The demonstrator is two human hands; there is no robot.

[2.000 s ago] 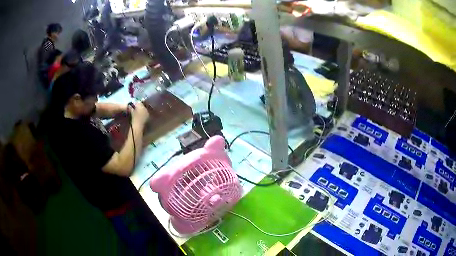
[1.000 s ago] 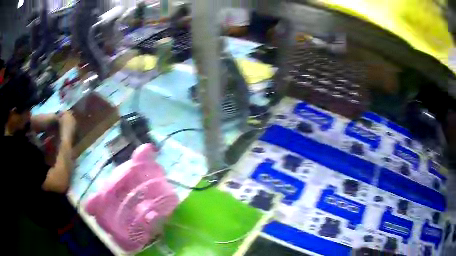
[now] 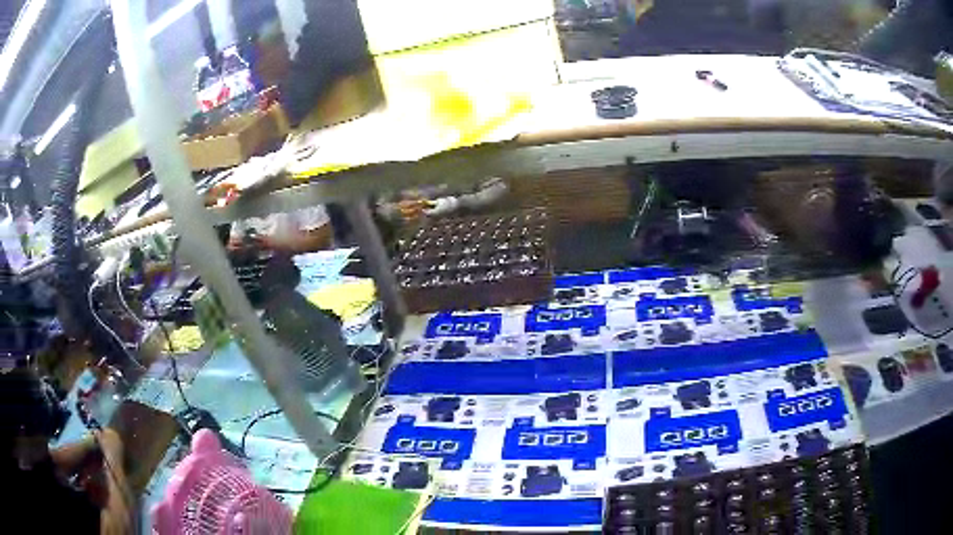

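Observation:
No hand of mine is in view. Printed sheets with blue bands and black product pictures cover the bench in front of me. A dark brown partitioned tray with shiny small parts in its cells lies at the near edge, cut off by the picture's bottom. A second dark partitioned tray with small shiny parts stands at the far left of the sheets, under the raised shelf.
A pink fan stands left beside a green mat. A grey metal post rises at left. A raised shelf crosses behind, with a black ring. A red-handled tool lies right. A person's arm shows lower left.
The view has swung right, so the pink fan and the person have shifted to the lower left. The near tray, the red-handled tool and more of the shelf have come into view.

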